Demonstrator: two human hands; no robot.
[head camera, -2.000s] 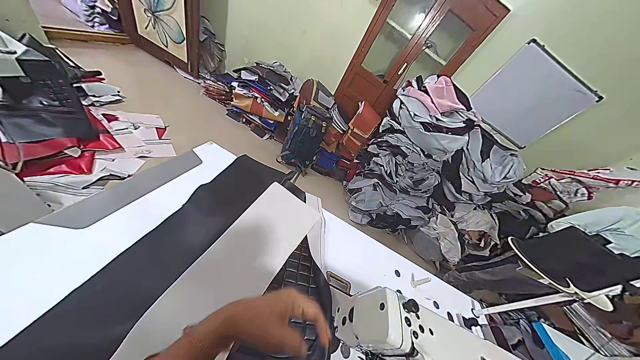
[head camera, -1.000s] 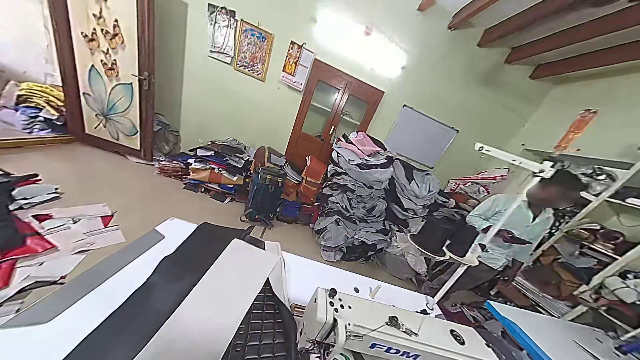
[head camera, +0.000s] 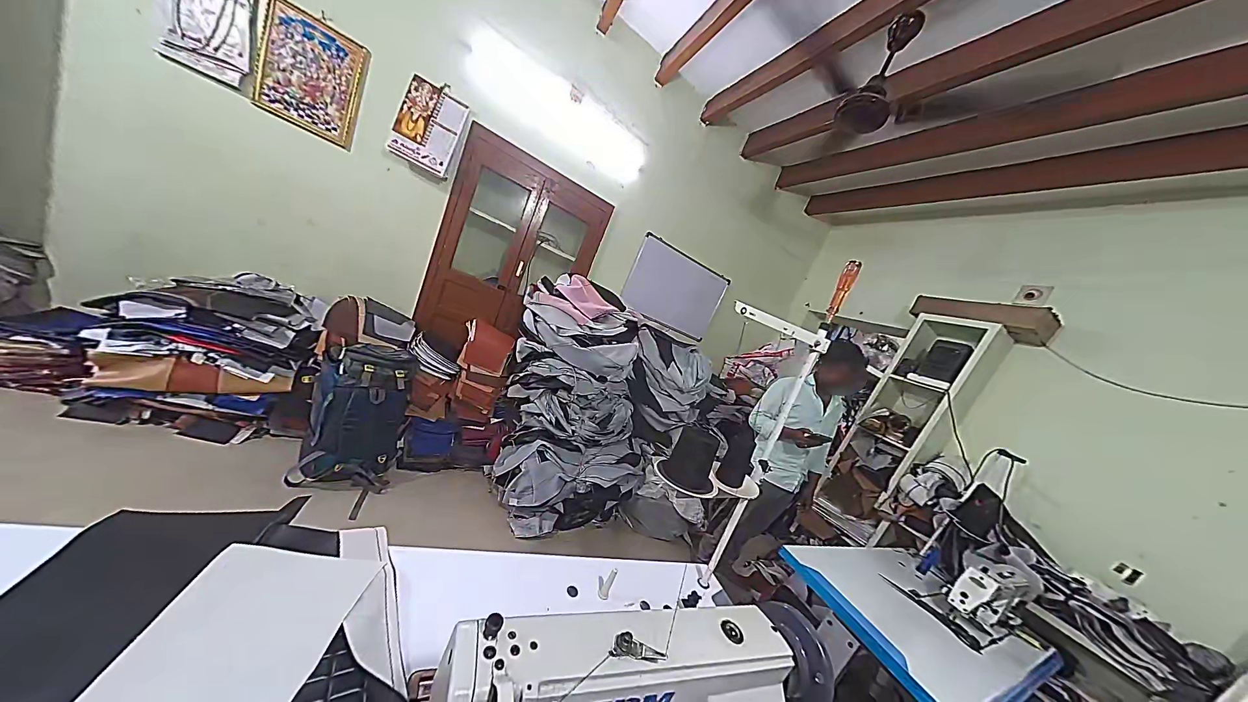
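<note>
Neither my left hand nor my right hand shows in the head view, so what they hold or touch is hidden. At the bottom centre stands a white industrial sewing machine (head camera: 624, 655), with thread running up from its top. Left of it, a light grey piece of sheet material (head camera: 229, 624) and a black piece (head camera: 117, 575) lie across the white table (head camera: 487, 585). Part of a black quilted piece (head camera: 336, 673) shows beneath the grey one, close to the machine. Black thread cones (head camera: 690, 463) sit on the white thread stand (head camera: 780, 424) behind the machine.
Beyond the table are stacked material pieces (head camera: 195, 361), a dark backpack (head camera: 359, 409) and a tall heap of grey material (head camera: 575, 419). A person (head camera: 799, 419) stands behind the thread stand. To the right are a blue-edged table (head camera: 916, 614) with another sewing machine (head camera: 994, 590) and a shelf (head camera: 912, 390).
The view has swung up and to the right. A hand seen over the material by the machine two seconds ago is out of view. The person and the ceiling fan have come into view.
</note>
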